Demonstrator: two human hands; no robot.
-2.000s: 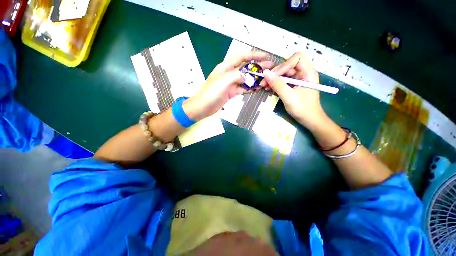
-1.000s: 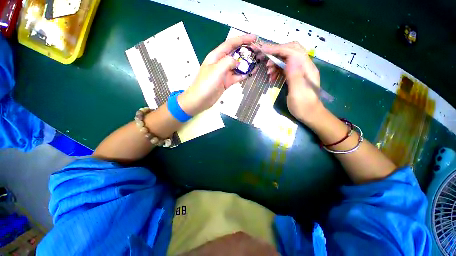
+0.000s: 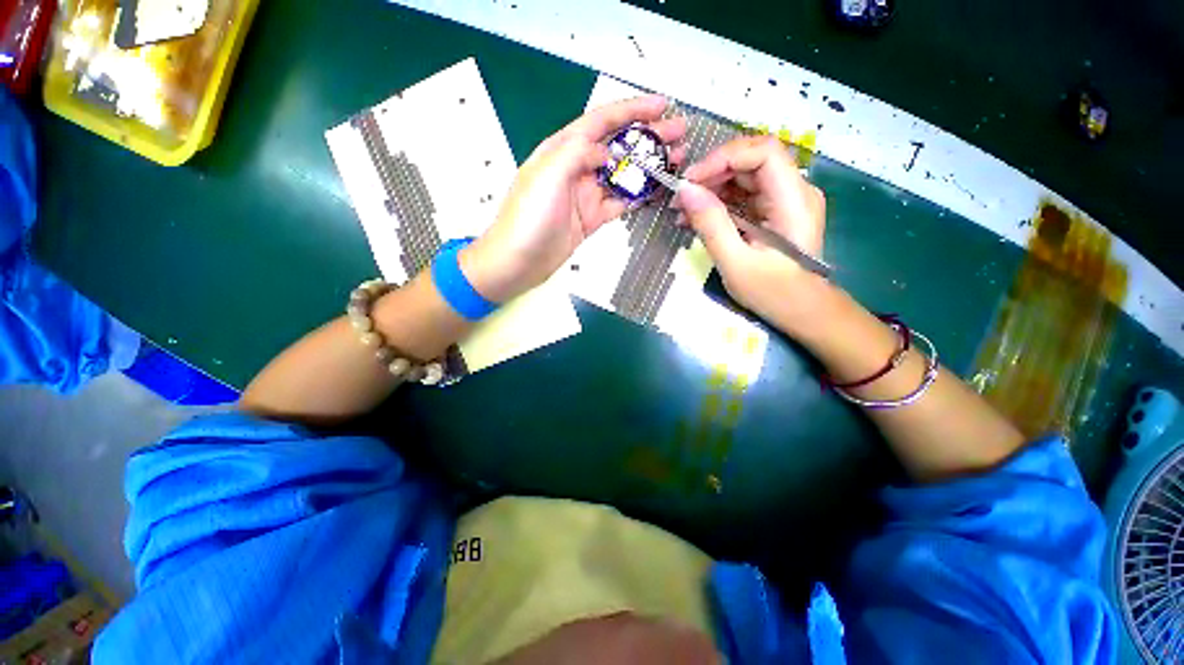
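Observation:
My left hand, with a blue wrist band, holds a small round dark electronic unit with white and yellow parts between thumb and fingers. My right hand holds slim tweezers, their tip at the unit's face; whether a strip is at the tip cannot be told. A white backing sheet with stepped rows of grey-brown strips lies left of the hands. A second backing sheet with similar strips lies under the hands, partly hidden by them.
A yellow tray stands far left. A white edge strip crosses the dark green tabletop. Amber tape lies at right. A fan is at the right edge. More units lie on the dark belt beyond.
My right hand moved from the unit to over the right sheet, then back to the unit with the tweezers. My left hand has shifted slightly left, still holding the unit. Units on the belt changed position.

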